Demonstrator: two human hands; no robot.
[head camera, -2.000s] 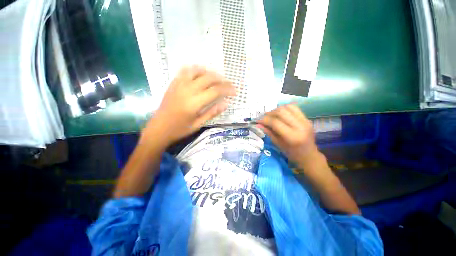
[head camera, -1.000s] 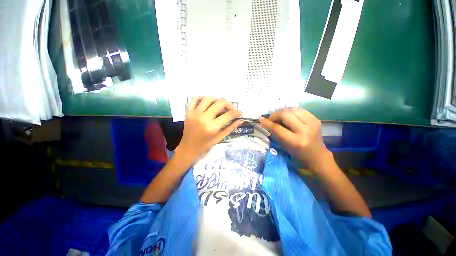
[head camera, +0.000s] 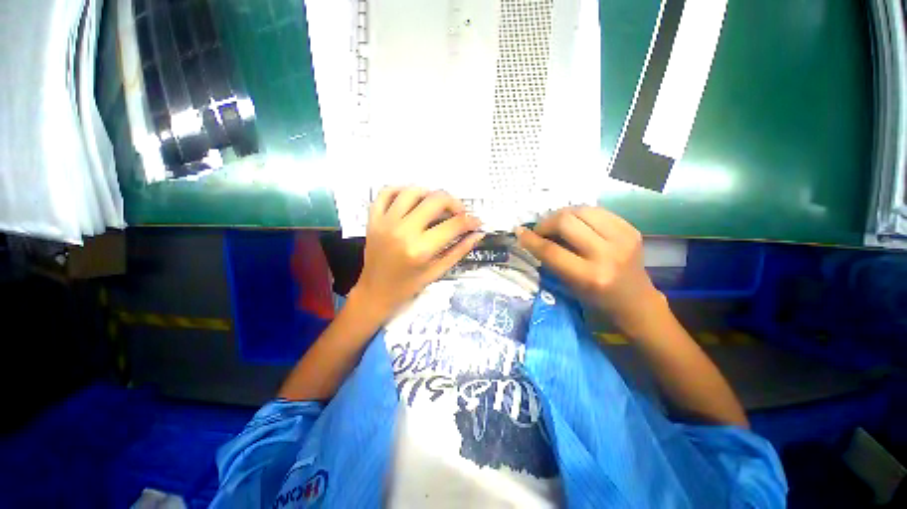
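Observation:
A silver-grey perforated panel lies in front of me on a white protective sheet, its near end at the bench edge. My left hand rests on the left part of the near edge, fingers curled and fingertips on the panel. My right hand is at the right part of the same edge, thumb and index finger close together. A small dark bit shows near the right fingertips, too small to tell whether it is pinched. The fingers hide part of the panel's near edge.
A carrier sheet with black rectangles lies on the green mat at left. A white stack stands far left. A black-and-white adhesive strip sheet lies right. Stacked panels are at the far right. A blue bin is below the bench.
My left hand has come down from over the panel to its near edge, beside my right hand. In the last second both hands have hardly moved.

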